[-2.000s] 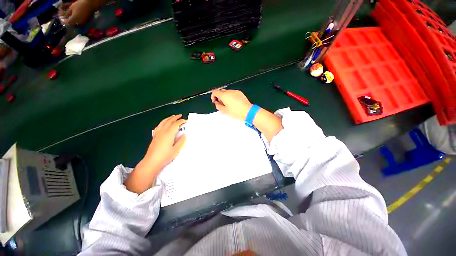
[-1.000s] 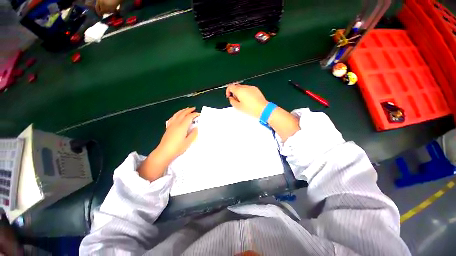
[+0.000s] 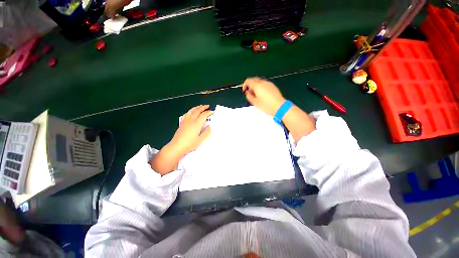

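Observation:
White paper sheets [image 3: 241, 151] lie on the green bench in front of me, with faint print at the left edge. My left hand [image 3: 194, 132] rests flat on the paper's upper left part, fingers slightly apart, holding nothing that shows. My right hand [image 3: 261, 95] is at the paper's upper right edge, with its fingers curled down. Its fingertips are partly hidden, and I cannot tell if anything is in them. A bright blue wrist strap [image 3: 283, 111] is around my right wrist, with a cord running down beside the paper.
A red-handled screwdriver [image 3: 334, 103] lies right of my right hand. An orange-red tray [image 3: 417, 85] at the right holds an open watch unit [image 3: 411, 124]. Two units lie before a black stack [image 3: 260, 17]. A beige box [image 3: 75, 151] with a calculator [image 3: 17, 156] stands left. A coworker's hand shows top left.
The view has turned left, so the bench things sit further right and more of the calculator shows. My hands keep nearly the same places on the paper.

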